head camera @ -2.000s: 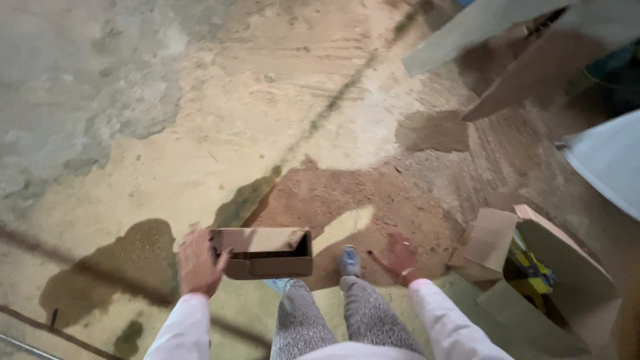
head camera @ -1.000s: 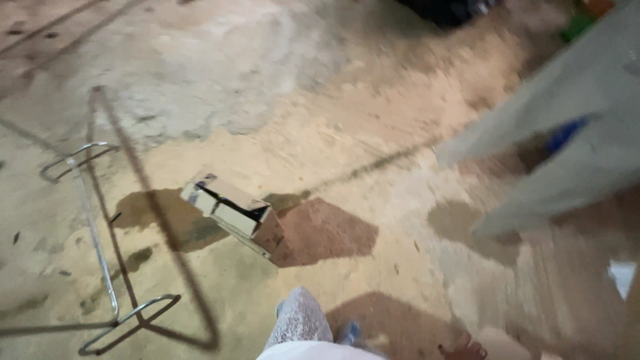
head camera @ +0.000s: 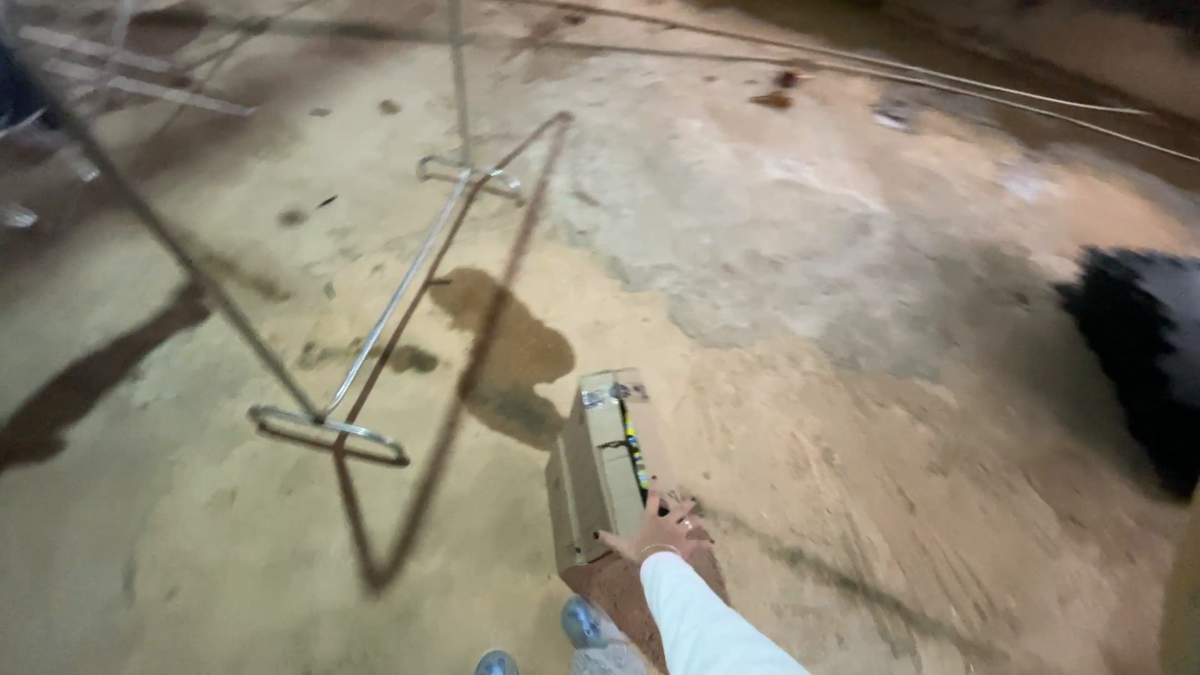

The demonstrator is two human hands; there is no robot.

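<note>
A cardboard box (head camera: 605, 469) with clear tape at its far end stands on the floor just in front of my feet. Through a gap between its flaps, something yellow and dark shows. Over the near right end of the box, my right hand (head camera: 661, 534) is spread, thumb toward the left and fingers near the gap; whether it touches the cardboard is hard to tell. It wears a ring and a bracelet, below which a white sleeve begins. My left hand is out of view.
A metal rack frame (head camera: 398, 295) with looped feet stands on the stained floor at left. A black furry item (head camera: 1130, 356) lies at right. Long thin cords (head camera: 891, 75) cross the top. My shoes (head camera: 581, 621) are at the bottom edge.
Two seconds ago my left hand was at a cardboard box and my right hand was empty. Now my right hand is over the box and my left hand has left the view. The view has swung left.
</note>
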